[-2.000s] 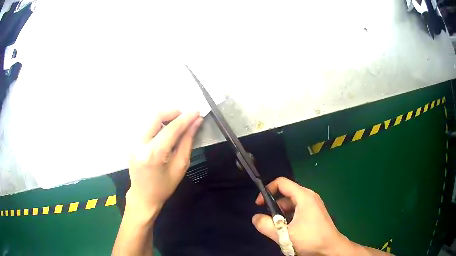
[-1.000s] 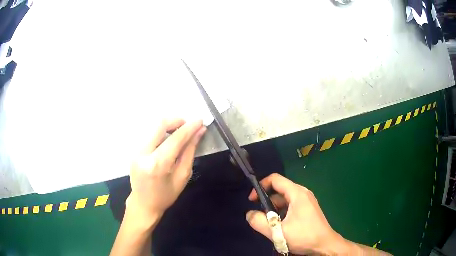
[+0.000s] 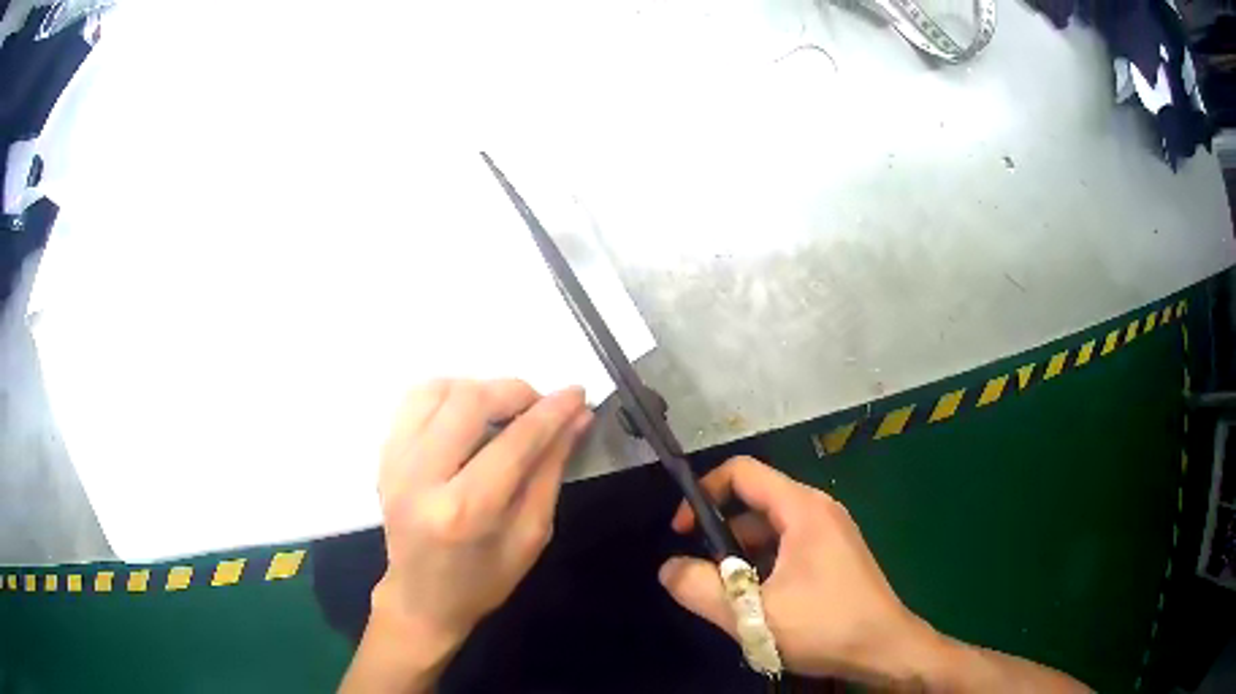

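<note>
A large white fabric panel (image 3: 271, 285) lies flat on the pale grey cutting table (image 3: 840, 298); its right edge shows beside the shears. My right hand (image 3: 800, 569) holds the black tailor's shears (image 3: 583, 305) by the handle, one loop wrapped in pale cloth. The blades point away and to the left across the panel near its right edge and look nearly closed. My left hand (image 3: 475, 495) pinches the panel's near edge just left of the blades; the fingertips partly hide that edge.
A tape measure (image 3: 935, 41) curls at the table's far edge of view. Dark and white fabric scraps (image 3: 1159, 88) lie at the far right, and more dark cloth at the upper left. Yellow-black tape (image 3: 990, 393) marks the green floor (image 3: 1030, 515) past the table's near edge.
The left hand has shifted down and slightly right. The shears have moved slightly left and their blades look closer together. More of the panel's right edge and the tape measure now show.
</note>
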